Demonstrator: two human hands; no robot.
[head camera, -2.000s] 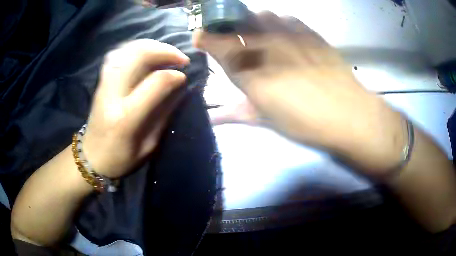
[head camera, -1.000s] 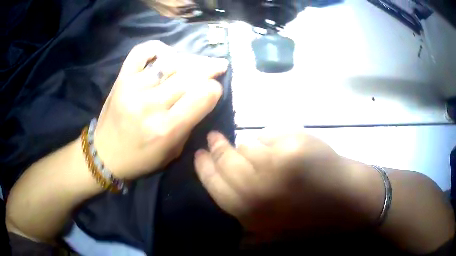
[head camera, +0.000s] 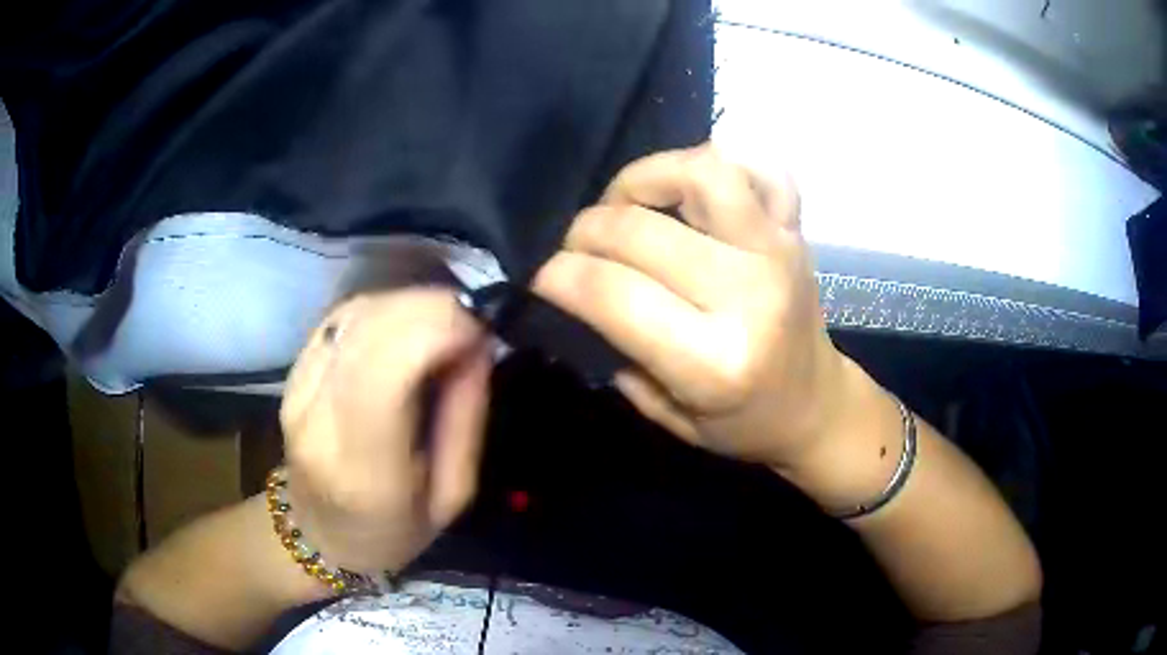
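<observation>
The black lining fabric spreads over the upper left and centre, its frayed edge running down beside the white table. A pale grey-white panel with a thin dark seam line lies along the fabric's lower edge. My right hand holds the black fabric near the table's front edge, with a black fold under its fingers. My left hand is blurred, with curled fingers, beside the pale panel's right end and the black fold. Its fingertips are partly hidden, so its grip is unclear.
The white machine table is at the upper right, with a measuring tape along its curved front edge. Dark objects sit at the far right edge. A patterned white cloth is at the bottom. A brown surface shows at lower left.
The view has shifted down toward the table's front edge, and the presser foot area has left the picture. Both hands have moved to the fabric's lower edge, where the pale panel now shows.
</observation>
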